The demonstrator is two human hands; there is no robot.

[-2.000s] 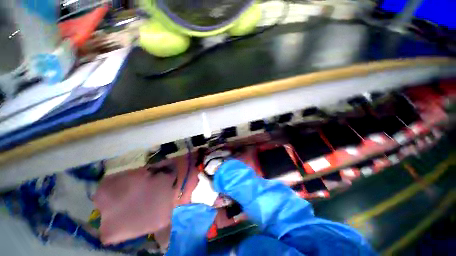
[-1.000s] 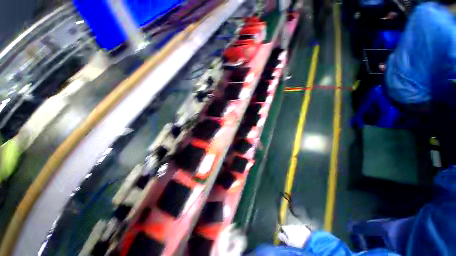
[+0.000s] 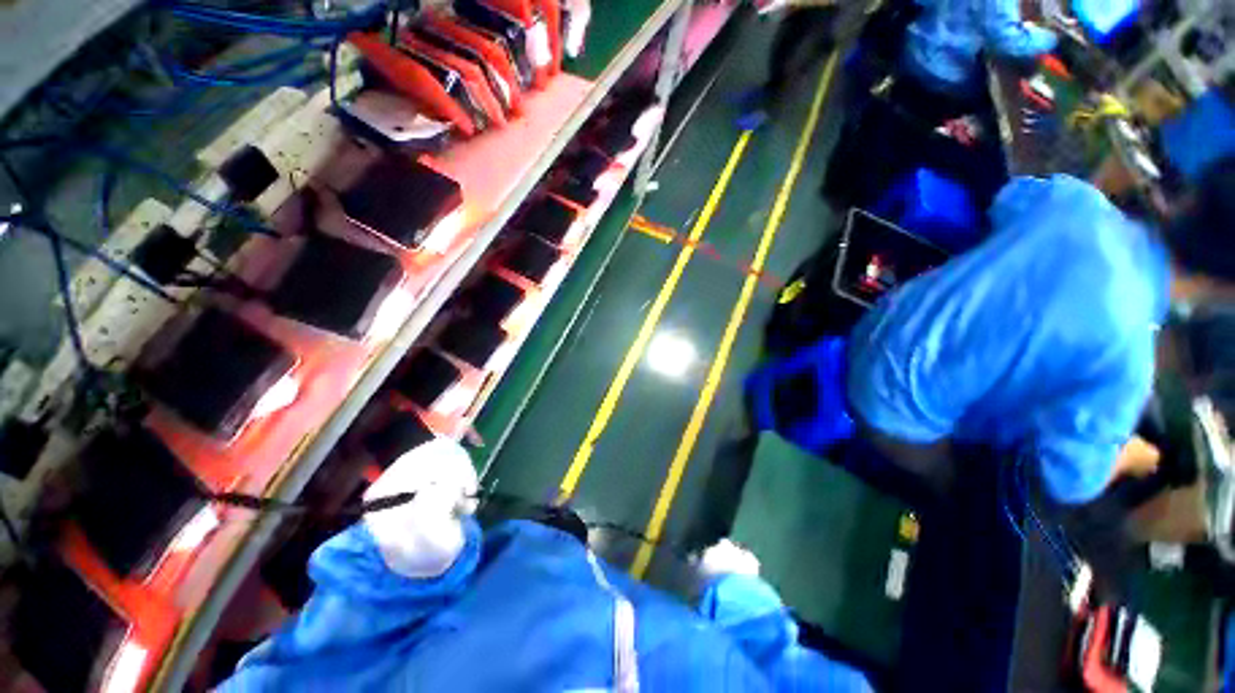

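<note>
My left hand, in a white glove, is closed at the shelf's front edge, with a thin black cord running across it. My right hand, also white-gloved, is small and low in the middle, over the aisle. The cord runs on in front of my body towards it, and the hand looks closed on it; its fingers are not clear. Flat black boxes with orange-red edges lie in a row on the pink shelf, left of my left hand. Several orange-edged units lean together farther along.
A lower shelf holds more black boxes. Blue cables hang above an off-white power strip with black adapters. A green floor with yellow lines runs alongside. A person in blue sits at right, beside a blue bin.
The view has swung from the bench front to along the shelves and aisle. My hands, earlier together at the shelf, are now apart, with the black cord stretched between them.
</note>
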